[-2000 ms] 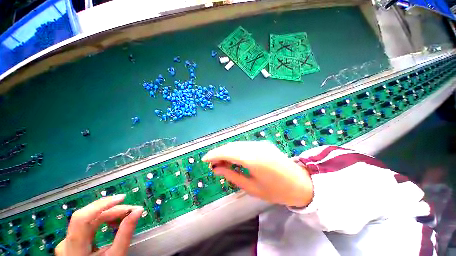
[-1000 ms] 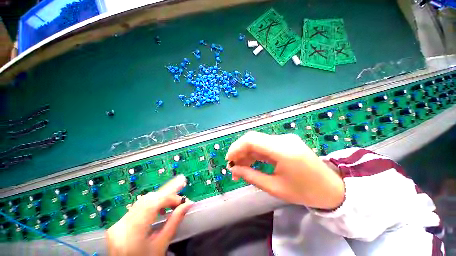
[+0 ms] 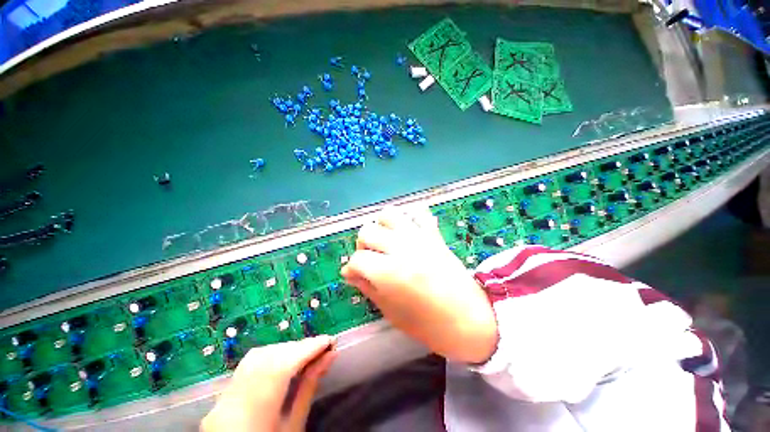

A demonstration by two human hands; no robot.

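The strip of green circuit boards (image 3: pixel 181 333) runs edge to edge along the near rail, carrying small white, black and blue parts. My right hand (image 3: pixel 418 283) is over the strip near the middle, fingers bent down at the boards. Its fingertips are partly hidden, so anything in them cannot be made out. My left hand (image 3: pixel 270 384) is at the strip's near edge, thumb and finger close together. Whether a small part is between them is unclear. Small dark components (image 3: pixel 38 232) lie in thin strips at the far left of the bench.
A pile of blue disc parts (image 3: pixel 346 135) lies mid-bench. Green boards with black X marks (image 3: pixel 517 80) and small white parts (image 3: pixel 426 82) lie beyond, to the right. Thin silvery wire (image 3: pixel 245 224) lies along the rail (image 3: pixel 498 171). A blue bin (image 3: pixel 42 21) is at the far left.
My right hand's fingers have bent and closed down at the boards. My left hand's thumb and finger have come closer together at the near edge. The camera view has shifted.
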